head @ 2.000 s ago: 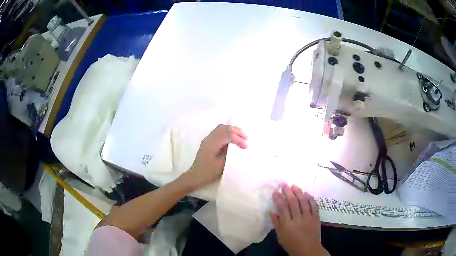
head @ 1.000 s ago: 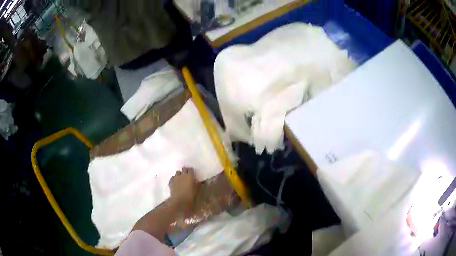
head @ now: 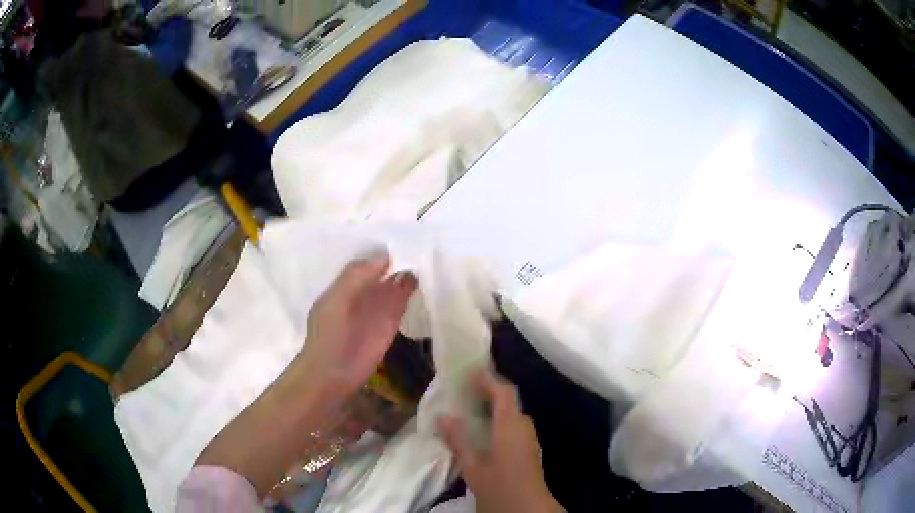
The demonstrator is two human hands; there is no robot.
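My left hand (head: 353, 306) holds the edge of a white fabric piece (head: 311, 243) lifted above the yellow-framed support. My right hand (head: 494, 426) is blurred and grips a hanging part of white cloth (head: 456, 331) below and right of it. Whether both hands hold the same piece is hard to tell. A flat stack of white cut pieces (head: 216, 386) lies on the support under my left forearm. Another white garment panel (head: 642, 311) lies on the table and droops over its front edge.
A white cloth heap (head: 401, 130) lies on the blue tray (head: 542, 40) behind the table (head: 602, 150). The sewing machine head (head: 883, 266), lamp (head: 823, 263) and black shears (head: 848, 451) are at the right. The yellow frame (head: 60, 371) bends at the lower left.
The view has swung back right towards the machine. My left hand, lying on the stacked cloth a second ago, now holds raised cloth. My right hand has come into view gripping cloth.
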